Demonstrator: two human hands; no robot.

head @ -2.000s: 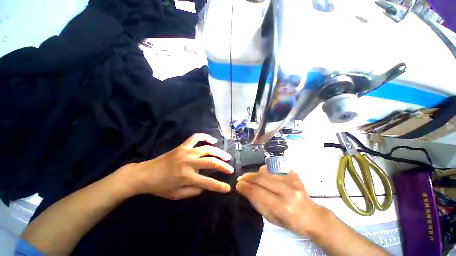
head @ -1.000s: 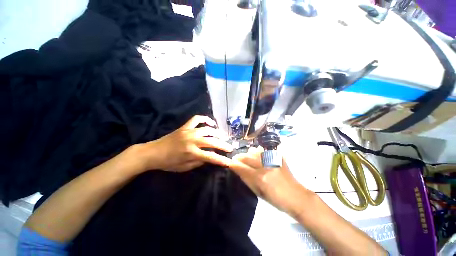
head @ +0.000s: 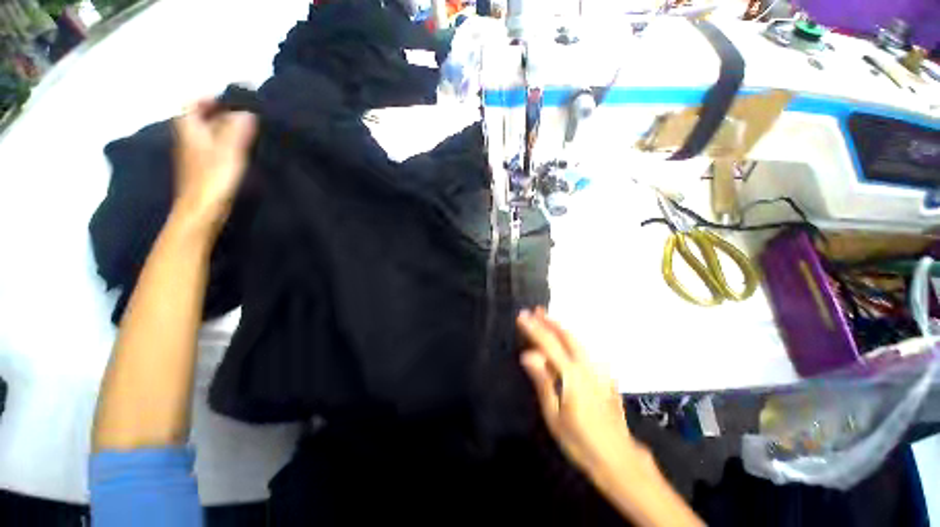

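Note:
Black knit garment piece [head: 361, 278] lies under the needle area and hangs over the table's front edge. My left hand [head: 213, 154], blurred, grips the cloth at the far left and holds up a fold. My right hand [head: 567, 386] lies on the cloth's right edge, in front of the presser foot [head: 518, 196], fingers slightly apart. A narrow strip [head: 502, 278] with paired lines runs from the foot toward me. The needle itself is too blurred to tell.
White sewing machine head [head: 608, 62] stands behind. Gold-handled scissors [head: 708, 266] and black cord [head: 778, 223] lie to the right. Beyond are a purple box [head: 809, 304] and a clear plastic bag [head: 840, 432] at the table edge. More black cloth [head: 350, 51] is heaped left of the machine.
My left hand has moved from the foot to the far left and lifted cloth. My right hand has drawn back toward me. The view has shifted and shows more of the table.

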